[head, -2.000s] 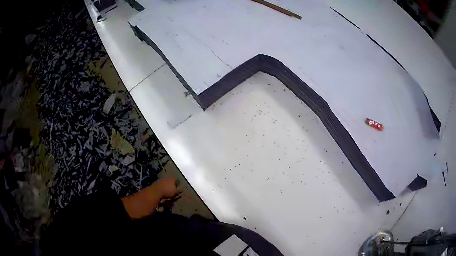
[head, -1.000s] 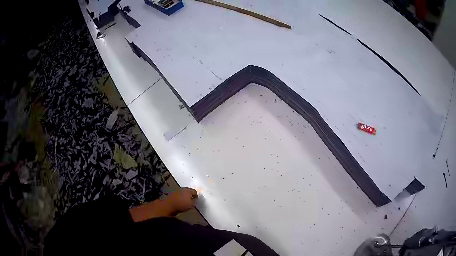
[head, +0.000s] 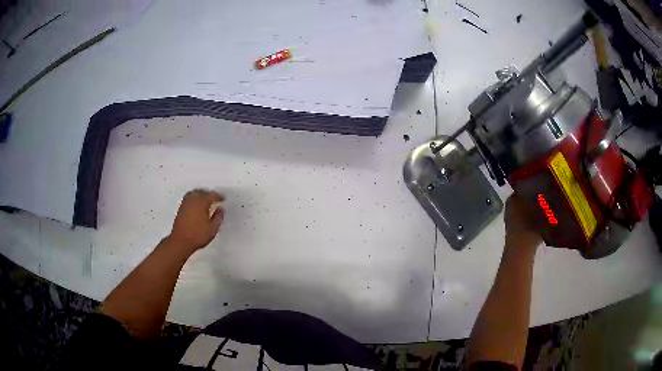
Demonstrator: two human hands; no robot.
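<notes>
The fabric lay shows as a thick dark stepped edge under the white paper marker. My left hand is over the bare table in front of the lay, fingers curled, touching neither lay nor machine. The cutting machine stands at the right, with red body, silver head and lit red digits. Its grey base plate is on the table, apart from the lay. My right hand is at the near side of the red body; its fingers are hidden behind it, so its grip cannot be seen.
A red-and-white item lies on the marker. A long brown stick lies at the far left. A dark offcut is beyond the lay's right end. Dark pieces lie behind the machine. The table has small specks and a seam.
The view has swung right, bringing the whole machine and my right hand into sight. My left hand has moved from the table's edge to above the table.
</notes>
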